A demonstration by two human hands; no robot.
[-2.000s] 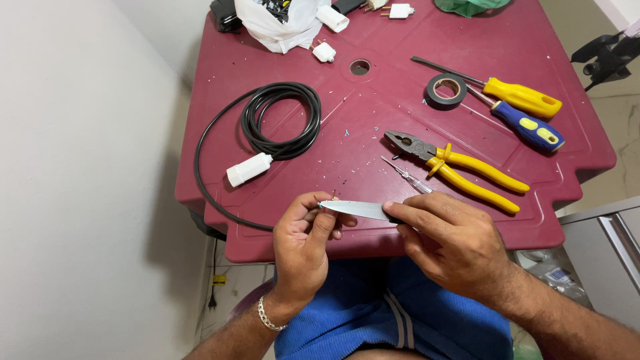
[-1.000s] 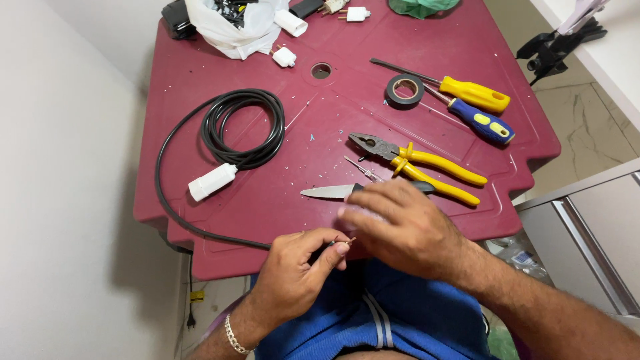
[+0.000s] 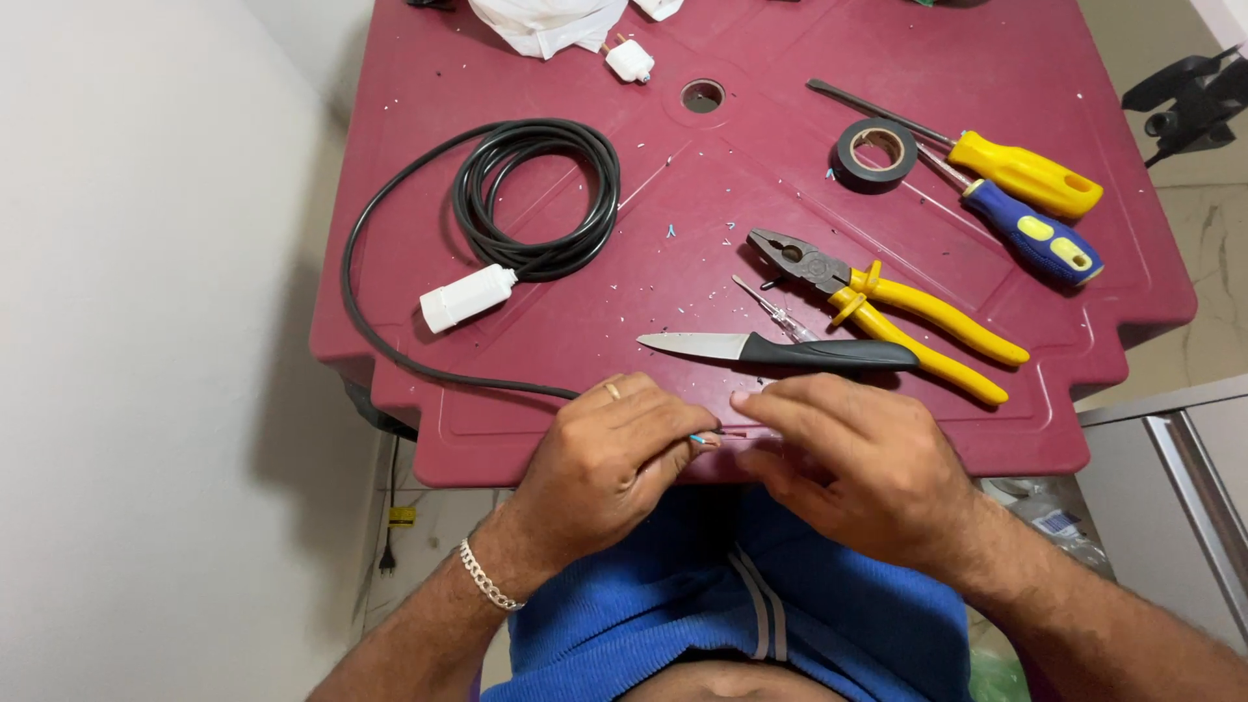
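Observation:
Near the table's front edge, my left hand pinches the end of a black electrical cable, where a blue wire and bare copper strands show at the fingertips. My right hand is just right of that end, its fingers apart and holding nothing that I can see. The cable runs left to a coil with a white plastic connector beside it. Beyond my right hand lies a knife with a black handle. Combination pliers with yellow grips and a clear-handled tester screwdriver lie behind it.
On the dark red plastic table are black electrical tape, a yellow-handled screwdriver, a blue-handled screwdriver, a white plug and a white plastic bag. Small insulation scraps are scattered about. A cabinet stands at right.
The knife, in my right hand two seconds ago, now lies on the table. My left hand still holds the cable end. The view has shifted closer to the table.

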